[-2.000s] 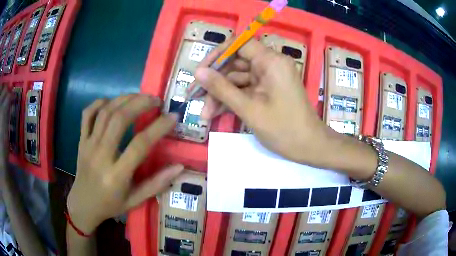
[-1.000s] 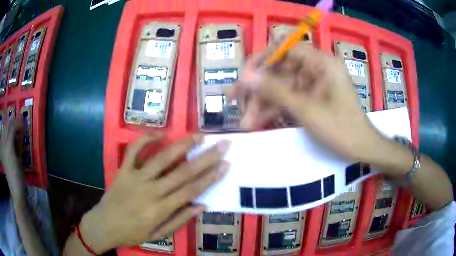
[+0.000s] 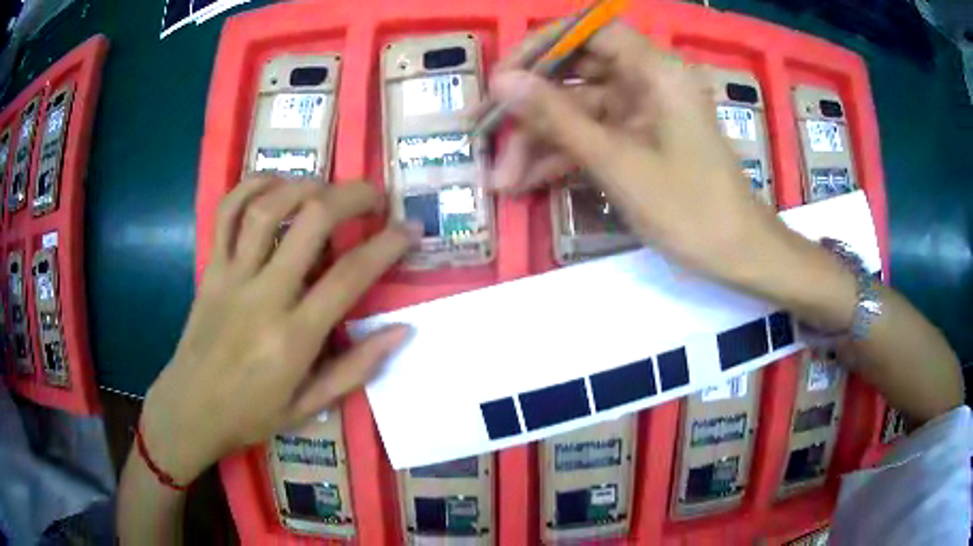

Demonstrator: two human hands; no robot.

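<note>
My right hand (image 3: 662,160) holds the orange tweezers (image 3: 581,34) over the upper row; their blurred tips are by the right side of the second phone (image 3: 437,112). My left hand (image 3: 283,309) holds nothing; its fingers are apart, with a fingertip at the lower left of that phone, beside its dark square (image 3: 424,215). The phones lie in pockets of the red foam tray (image 3: 512,139). White release paper (image 3: 427,384) lies slanted across the tray, with black square stickers (image 3: 555,404) along its lower edge. My right forearm passes over the paper.
Another red tray (image 3: 80,235) with phones is at the left. Green mat (image 3: 149,213) shows between the trays. A lower row of phones (image 3: 587,469) lies in my tray. More sheet material with black squares (image 3: 192,13) is at the top left. A grey sleeve (image 3: 48,459) is at the lower left.
My left hand has lifted from the paper to the second phone. The paper has shifted left and tilted. The tweezers have moved left and up in my right hand. The tray sits further left in view.
</note>
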